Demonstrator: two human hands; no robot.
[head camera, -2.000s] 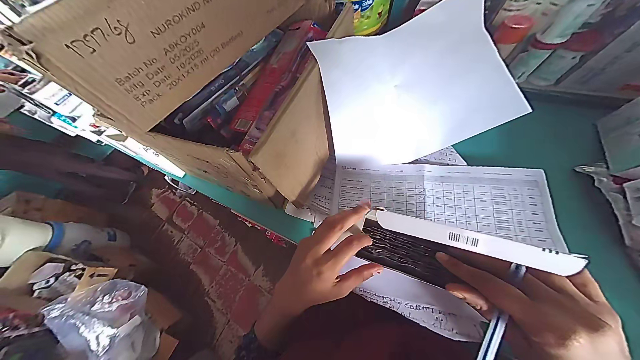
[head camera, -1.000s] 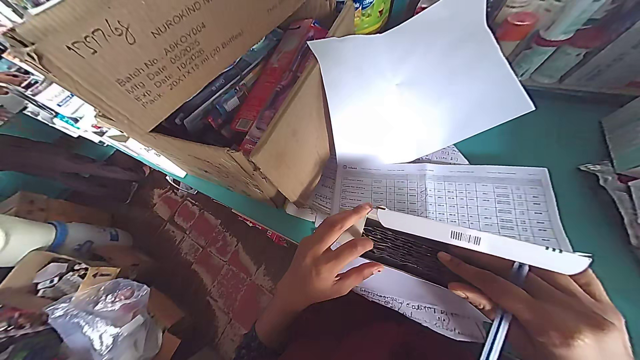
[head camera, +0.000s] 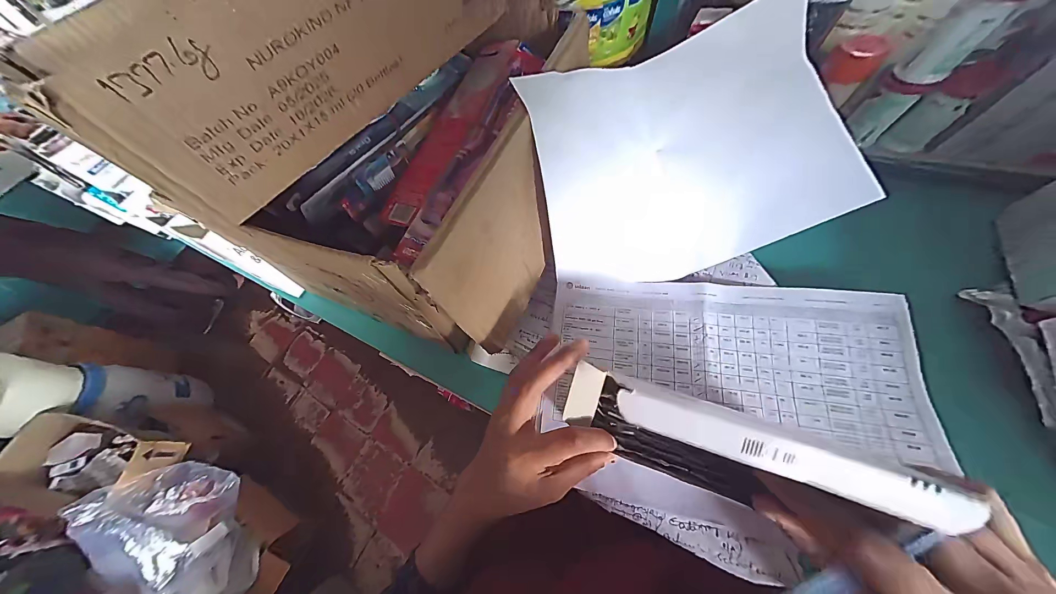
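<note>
My left hand (head camera: 536, 437) grips the left end of a long, narrow white carton (head camera: 792, 454) with a barcode, at its pale end flap. Dark ridged contents show along the carton's near side. My right hand (head camera: 899, 536), blurred, holds the carton's right end from below; a pale blue and white pen-like item lies by its fingers. Beneath the carton is a printed table sheet (head camera: 767, 355), and a handwritten sheet (head camera: 701, 528) shows nearer me. A blank white sheet (head camera: 676, 157) overlaps the printed sheet's far side and leans by the cardboard box.
An open cardboard box (head camera: 487, 239) holding red and dark packets, toothbrushes among them, stands on the green counter (head camera: 841, 239). Jars with red lids (head camera: 858, 58) are at the back right. Low at left are a clear plastic bag (head camera: 165, 511), open cartons and a worn red brick floor (head camera: 355, 445).
The white carton has tilted more, its right end lower, and its left end flap now shows plainly. My right hand has moved down with it. Both hands stay on the carton.
</note>
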